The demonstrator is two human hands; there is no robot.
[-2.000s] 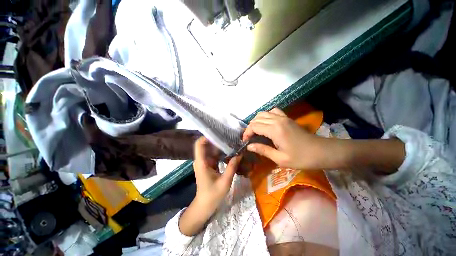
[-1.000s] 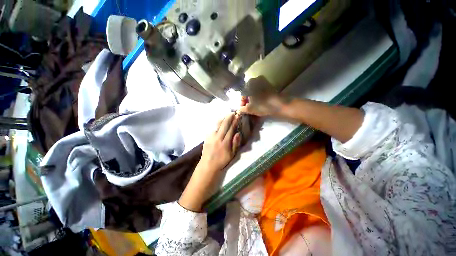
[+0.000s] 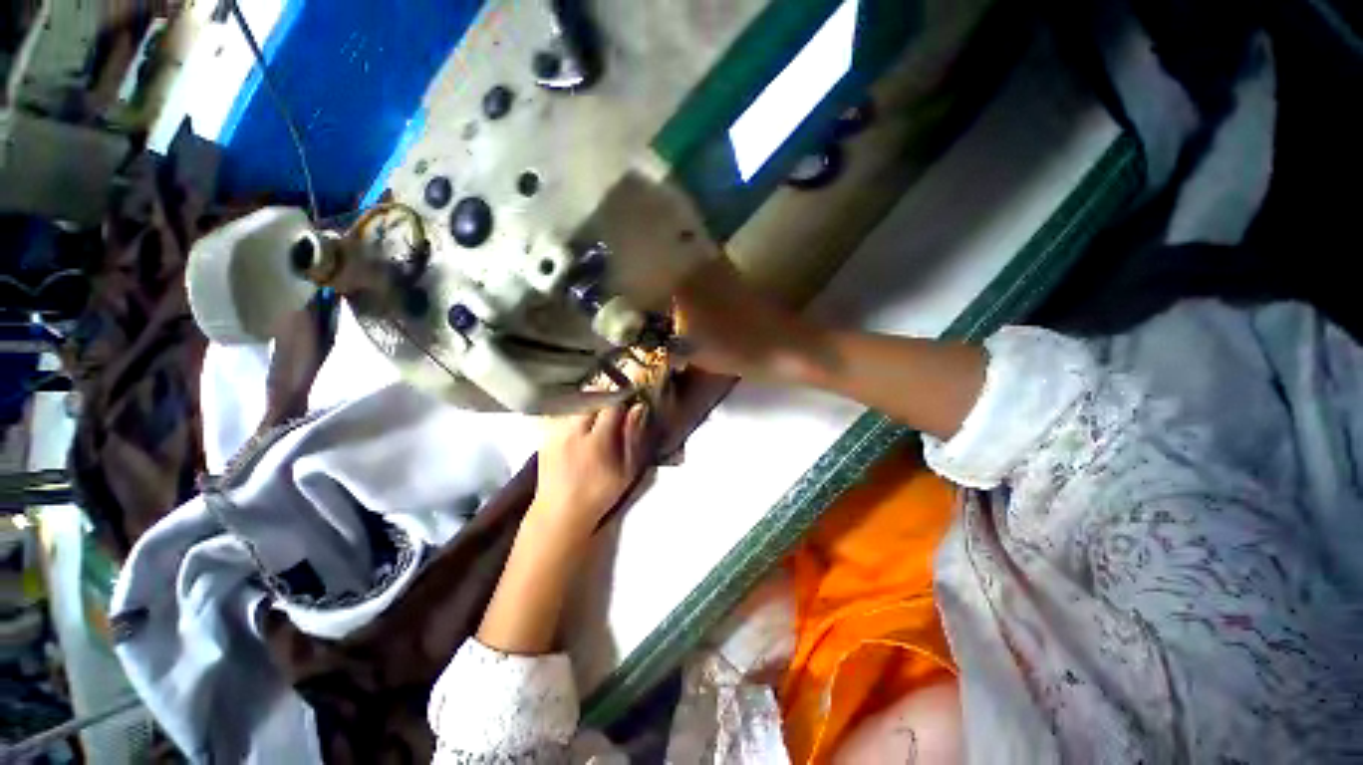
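The sewing machine head (image 3: 508, 224) is cream with black round knobs. My left hand (image 3: 586, 456) lies on the cloth just in front of the needle area, fingers bent down on a dark brown piece (image 3: 691, 411). My right hand (image 3: 733, 321) is at the right side of the presser foot, dim and partly behind machine parts; its fingertips are hard to see. The pale grey panel (image 3: 381, 456), with a dark speckled trim band (image 3: 247, 523), runs from the left up to my left hand. The seam under the needle is hidden by my fingers.
The white table (image 3: 658, 575) has a green border along my side. Brown cloth (image 3: 142, 344) is heaped beyond on the left. Scissors with black handles (image 3: 815, 168) lie behind the green panel with its bright screen (image 3: 795, 90). An orange apron (image 3: 875, 598) covers my lap.
Both hands have gone from holding the trim edge over the table border up to the needle area. Since the last earlier frame, the view has shifted and the machine head fills more of it.
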